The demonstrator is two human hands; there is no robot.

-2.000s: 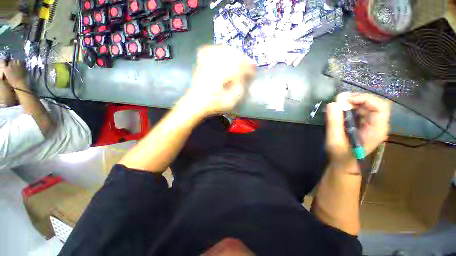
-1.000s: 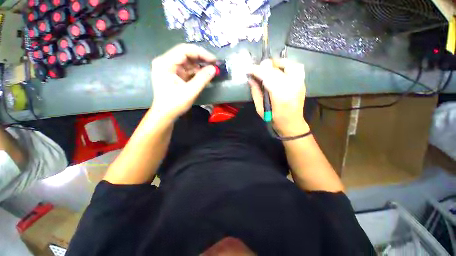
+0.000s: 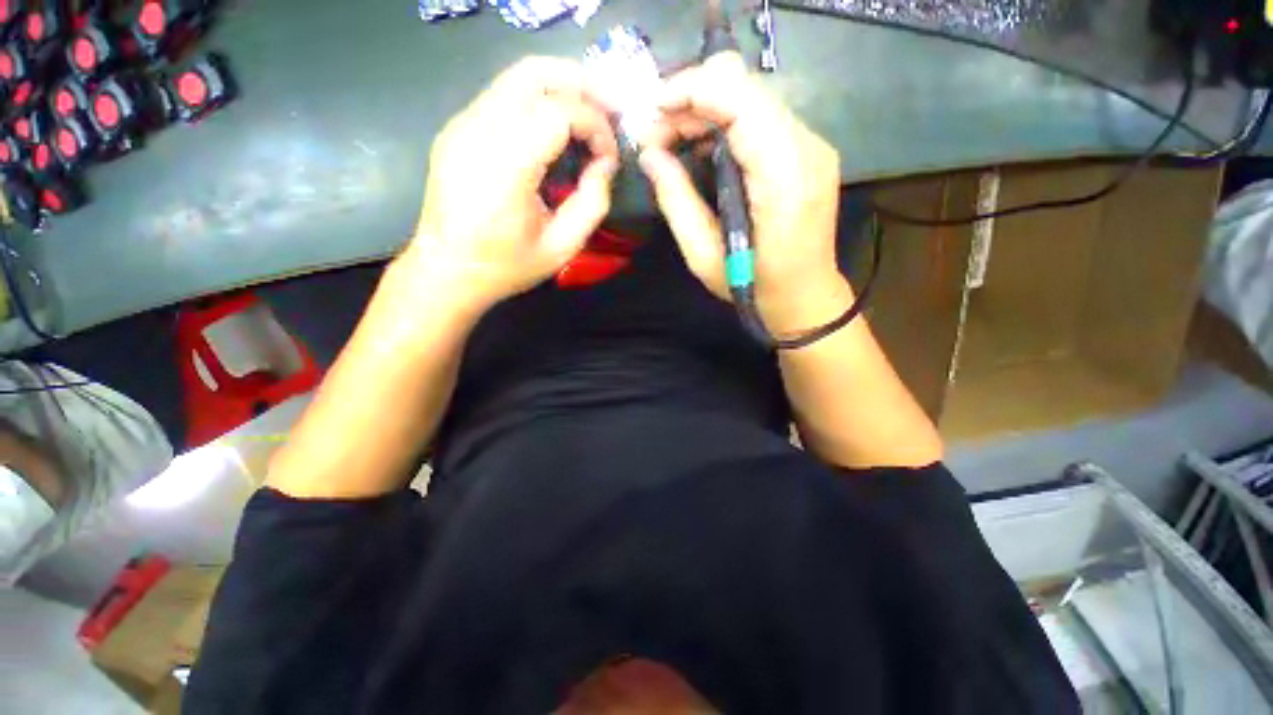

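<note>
My left hand (image 3: 517,182) holds a black-and-red unit (image 3: 560,187), mostly hidden by the fingers. My right hand (image 3: 761,175) holds the soldering iron (image 3: 733,210) in the palm, green band towards the wrist and front end pointing up to the far side. A bright white-silver circuit board (image 3: 631,87) is between the fingertips of both hands, above the bench edge. Glare hides its details, and I cannot tell which fingers touch it.
Rows of black-and-red units (image 3: 112,102) are on the bench (image 3: 328,154) at left. A dark mat (image 3: 963,21) with silver bits is top right. The iron's cord (image 3: 877,259) loops by my right wrist. Below are a red stool (image 3: 198,398), a cardboard box (image 3: 1082,314) and a grey crate (image 3: 1117,510).
My hands have come together at the white board. The right hand with the iron came in from the right. The view has shifted, so the board pile is mostly out of the picture.
</note>
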